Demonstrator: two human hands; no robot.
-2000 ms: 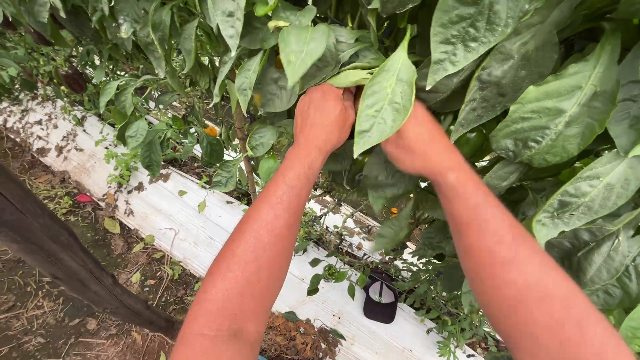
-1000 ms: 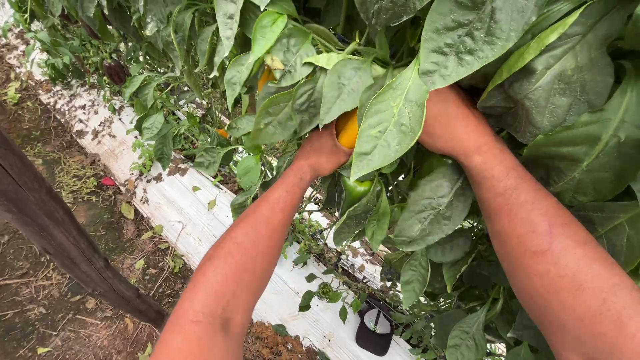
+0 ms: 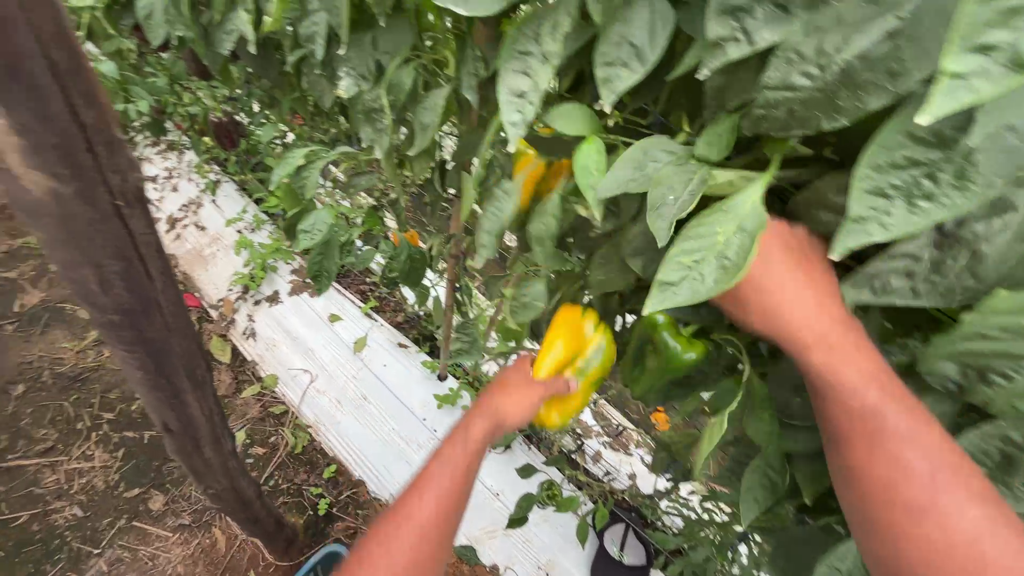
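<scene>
My left hand [image 3: 520, 396] grips a yellow bell pepper [image 3: 574, 366] with a greenish patch, held over the edge of the white ground cover. Just right of it a green bell pepper [image 3: 662, 352] hangs among the leaves. My right hand [image 3: 788, 280] reaches into the pepper plant, its fingers hidden behind a large leaf [image 3: 708, 244], so whether they hold anything does not show. Higher up, a yellow-orange pepper [image 3: 540, 172] hangs partly behind leaves.
A thick wooden post [image 3: 120, 272] stands at the left over bare soil. White plastic mulch [image 3: 384, 408] runs diagonally under the plants. A dark cap [image 3: 622, 546] lies at the bottom, and the rim of a blue container [image 3: 322, 558] shows near the post's foot. A thin stake [image 3: 452, 288] rises among the stems.
My left hand has come down and out of the foliage with the yellow pepper, which a second ago was partly behind leaves. My right hand stays in the plant. The view has shifted.
</scene>
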